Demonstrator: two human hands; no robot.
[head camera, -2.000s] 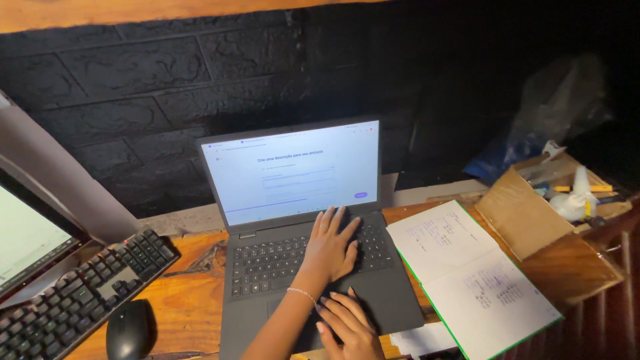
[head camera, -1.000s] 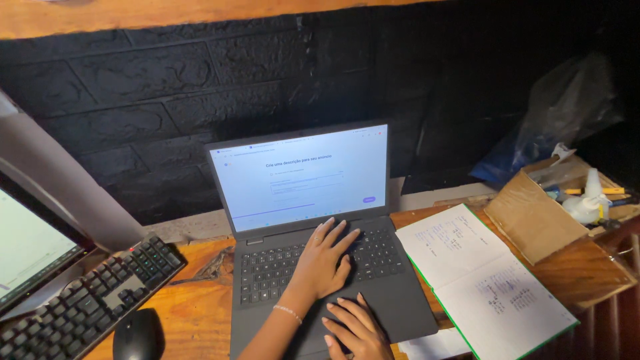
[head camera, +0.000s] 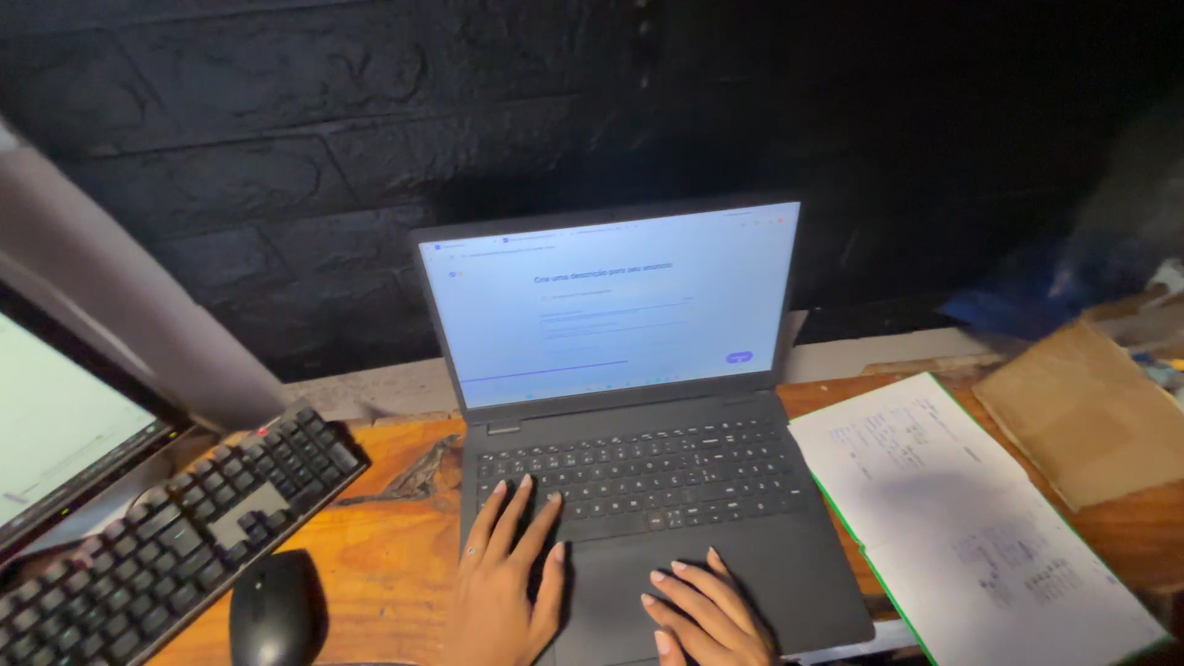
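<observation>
An opened dark laptop (head camera: 638, 518) stands on the wooden desk, its lit screen (head camera: 615, 301) showing a web page with text lines and a purple button. My left hand (head camera: 509, 573) lies over the left part of the laptop, fingertips on the lower left keys, holding nothing. On the right of the touchpad (head camera: 601, 592), my right hand (head camera: 708, 610) rests on the palm rest with its fingers apart and slightly bent, also holding nothing. To the right of the laptop lies an open notebook (head camera: 934, 490) with a green edge and handwriting.
At the left are a separate black keyboard (head camera: 176, 536), a black mouse (head camera: 273, 606) and a lit monitor (head camera: 65, 416). A cardboard box (head camera: 1091, 407) stands at the right edge, near a blurred plastic bag (head camera: 1008, 287). A dark brick-patterned wall (head camera: 305, 139) rises behind the desk.
My left hand has moved from the upper middle of the laptop keyboard to its lower left keys. My right hand still rests at the laptop's front. The view has shifted.
</observation>
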